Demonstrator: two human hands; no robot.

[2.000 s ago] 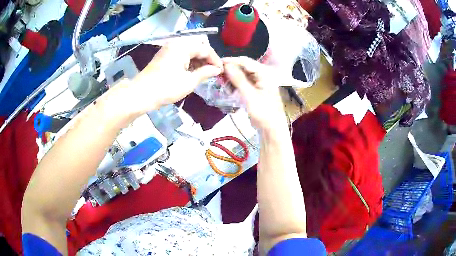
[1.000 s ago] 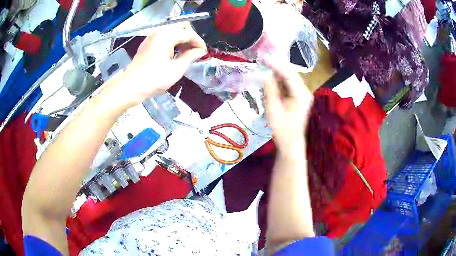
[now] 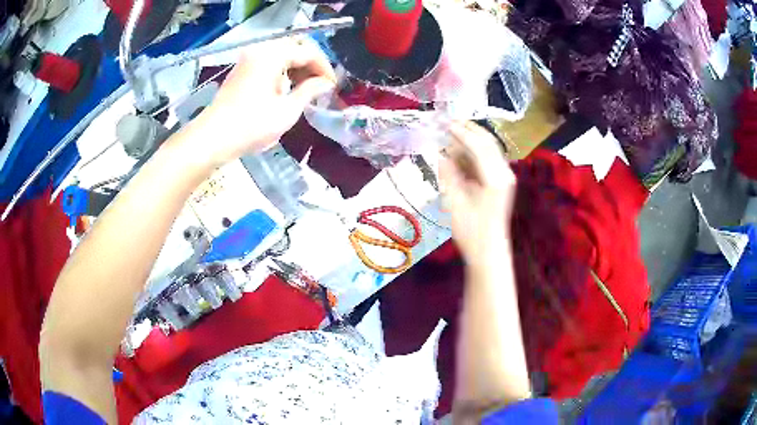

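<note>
A clear crinkled plastic bag (image 3: 378, 133) is stretched open between my hands, with something red showing at its mouth. My left hand (image 3: 278, 87) pinches the bag's left edge, thumb against fingers. My right hand (image 3: 477, 178) is blurred at the bag's right edge, its fingers closed on the plastic; the exact grip is hard to see. A red thread cone (image 3: 392, 29) with a green tip stands upright on a black disc just beyond the bag.
Shears with red and orange handle loops (image 3: 386, 241) lie below the bag. The overlock machine (image 3: 236, 236) is at left, under metal thread rods (image 3: 241, 48). A red cloth heap (image 3: 598, 274) is at right, purple patterned fabric (image 3: 622, 91) behind it, and a blue crate (image 3: 693, 307) beyond.
My hands were together in front of the cone. They have moved apart, my right hand outward and down, and the bag has spread between them.
</note>
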